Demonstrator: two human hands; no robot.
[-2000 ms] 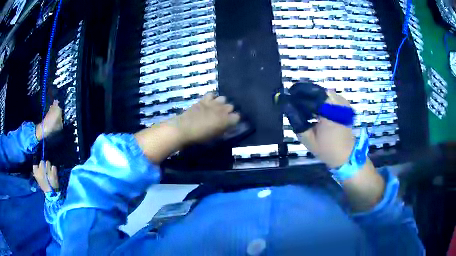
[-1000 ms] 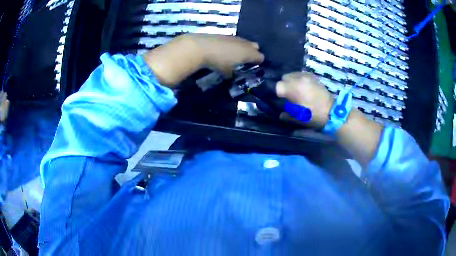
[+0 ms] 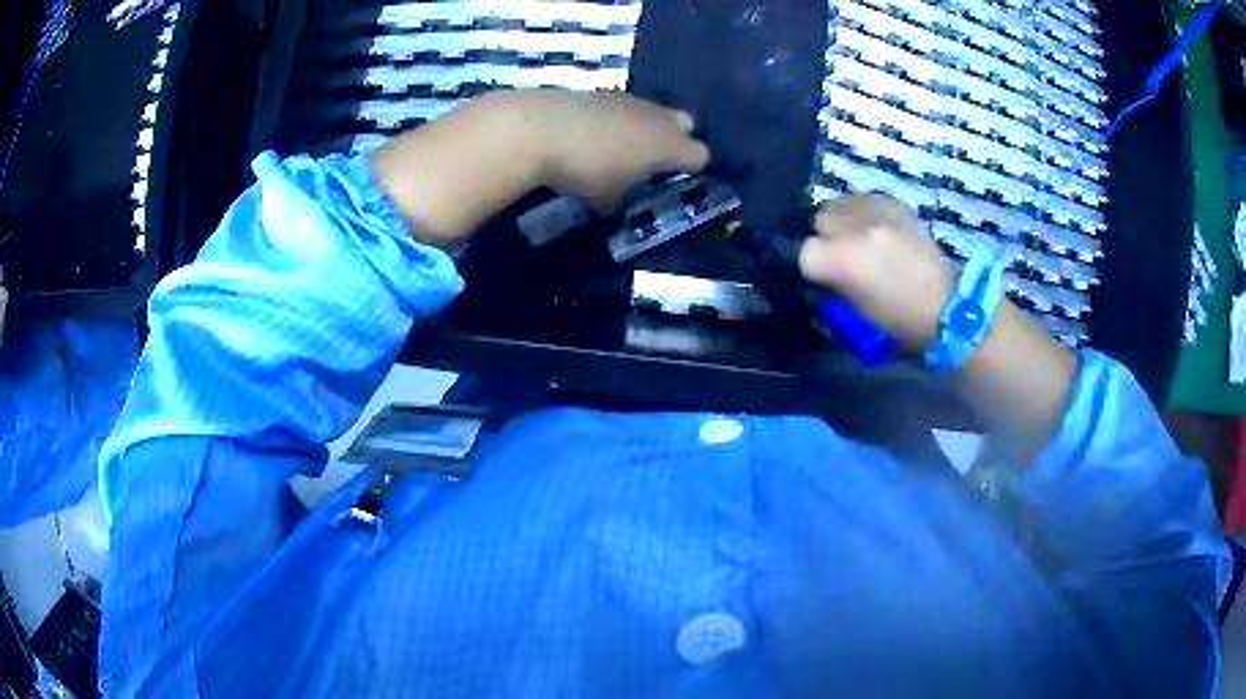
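My left hand (image 3: pixel 588 150) holds a silver-white strip with black blocks (image 3: pixel 674 216), tilted up to the right, above the near part of the black tray (image 3: pixel 574 358). My right hand (image 3: pixel 881 266) grips a pen-like tool with a blue rear (image 3: pixel 857 331). Its small yellow tip points at the strip's right end; I cannot tell if they touch. Another silver strip (image 3: pixel 700 295) lies flat in the tray just below. The fingertips of my left hand are partly hidden behind the strip.
Columns of silver parts lie in the tray at back left (image 3: pixel 495 44) and at right (image 3: pixel 963 150). A blue cord (image 3: pixel 1168 58) crosses the tray's right edge onto a green mat (image 3: pixel 1209 358). At far left is another person's blue sleeve (image 3: pixel 68 410).
Since two seconds ago, my hands have come together and my left hand has a strip in it. In the last second the strip has come more into view and the tool has shifted right.
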